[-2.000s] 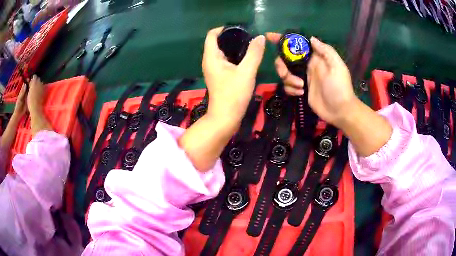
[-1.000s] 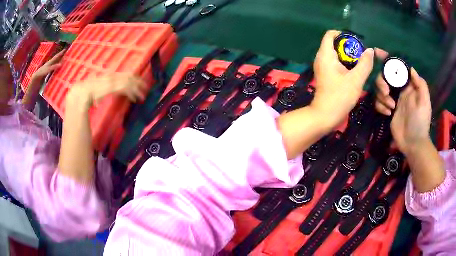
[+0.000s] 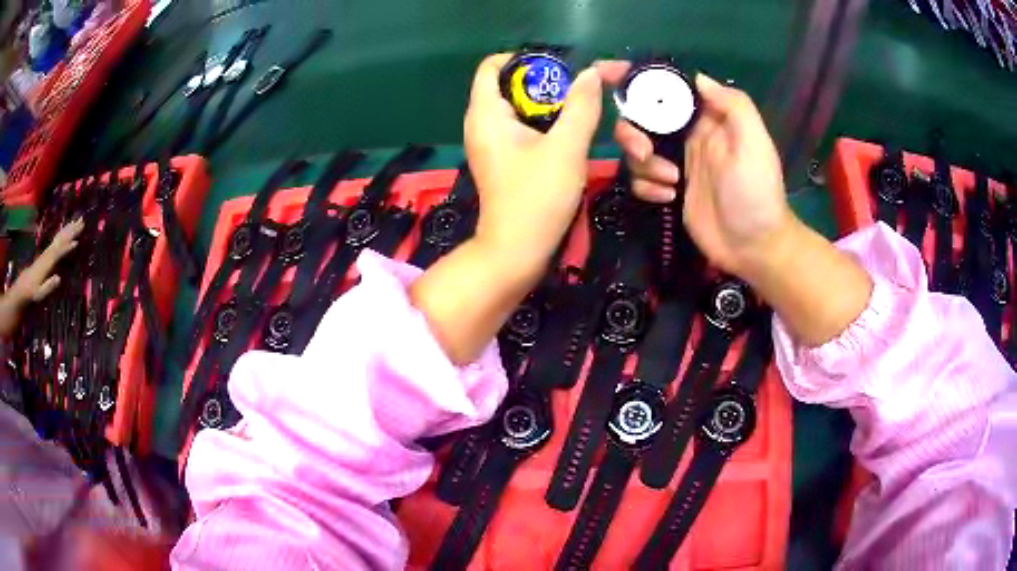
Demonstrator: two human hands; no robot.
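My left hand holds a round black smartwatch with a lit blue and yellow display and white digits. My right hand holds a second smartwatch with a plain white display; its black strap hangs down below the case. Both watches are held face up, close together, above the far edge of a red tray. Several watches lie face down in the tray, case backs showing, such as one watch near the front. My left sleeve hides part of the tray.
A red tray with watches stands at the right. Another watch-filled red tray is at the left, with a co-worker's hand over it. Loose watches lie on the green bench. A slotted red tray is at the far left.
The left watch's display went from dark to blue and yellow, the right one's from blue and yellow to white. At the left, a tray full of watches now shows where an empty tray was handled.
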